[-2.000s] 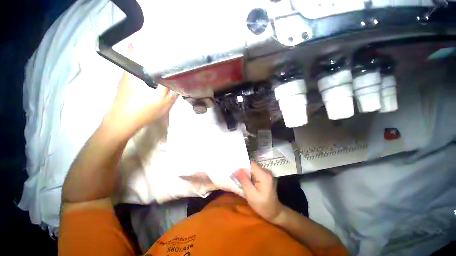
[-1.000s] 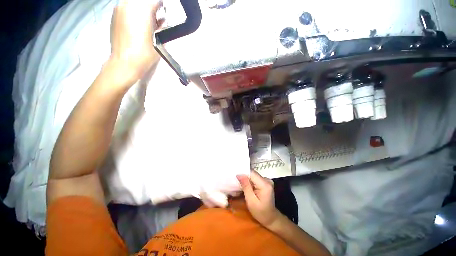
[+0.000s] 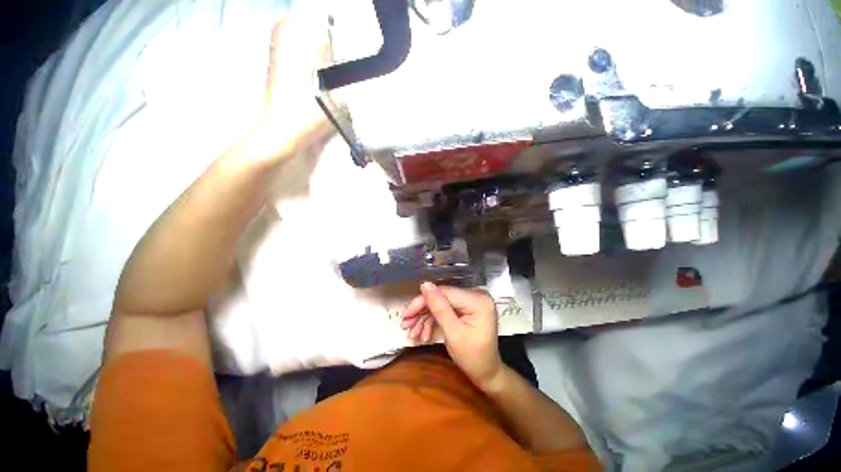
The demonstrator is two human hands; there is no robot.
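The white fabric piece (image 3: 304,313) lies left of the presser foot (image 3: 441,217), bunched and overexposed. My left hand (image 3: 300,83) is on the white fabric beside the dark bent bar at the machine's left end; it is blurred and washed out, and its fingers and grip cannot be made out. My right hand (image 3: 461,327) is just in front of the metal cloth plate (image 3: 406,267), with thumb and fingers loosely curled and apart and no cloth seen in it. The overlock machine (image 3: 479,101) has a red label (image 3: 461,161) above the foot.
A large white fabric pile (image 3: 74,212) is at the left. White tension knobs (image 3: 576,218) stand on the machine front. A ruler strip (image 3: 599,309) runs along the table's near edge, with a small red item (image 3: 688,277) near it. Loose white-grey fabric (image 3: 682,378) hangs at the right.
My right hand has let go of the fabric edge and moved slightly up. The fabric has shifted left, uncovering the cloth plate. The machine appears lower and further right in view.
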